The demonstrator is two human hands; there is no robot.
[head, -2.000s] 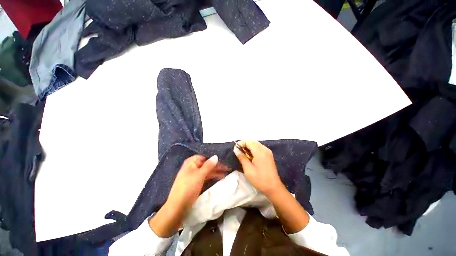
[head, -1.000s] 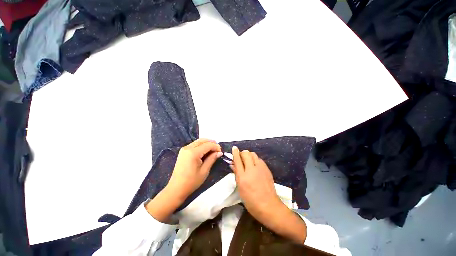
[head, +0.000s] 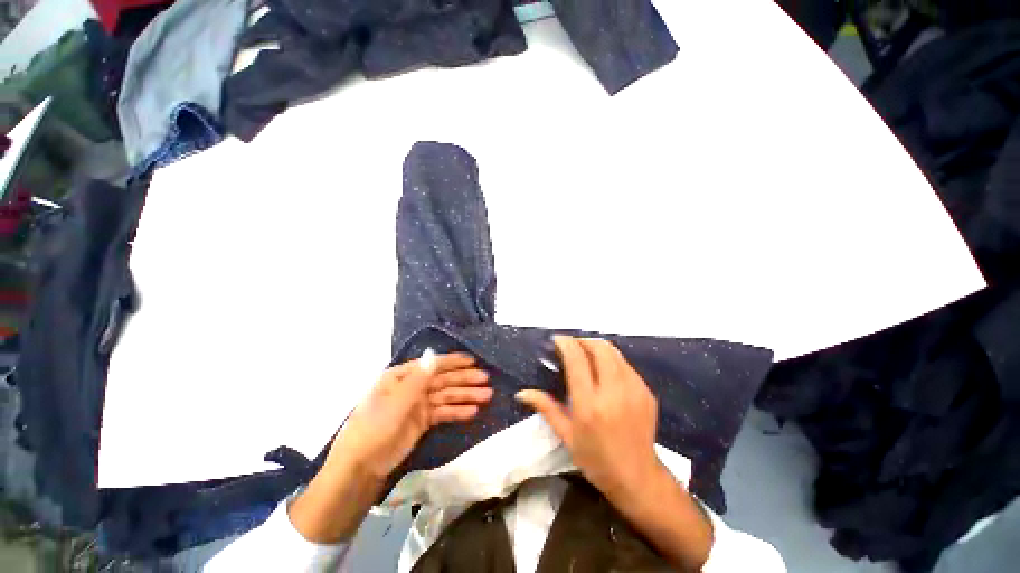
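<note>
A dark flecked garment [head: 693,386] lies over the near table edge and my lap. Its sleeve [head: 440,235] points away from me on the white table. Off-white lining [head: 492,465] shows at its near side. My left hand [head: 408,409] is over the garment, palm partly turned up, fingers apart, holding nothing visible. My right hand [head: 604,409] is over the garment to the right, thumb and forefinger apart. A small pale glint of thread snips [head: 548,364] shows by its fingertips; the rest is hidden.
The white table [head: 671,202] has an angled right corner. Dark garments [head: 380,34] and light blue denim [head: 179,67] lie at its far edge. Dark cloth is piled on the right [head: 895,448] and hangs on the left [head: 73,347].
My hands, together at the garment's edge a second ago, have moved apart. My left hand has let go of the edge and turned its palm up. The view has shifted, moving the scene rightward.
</note>
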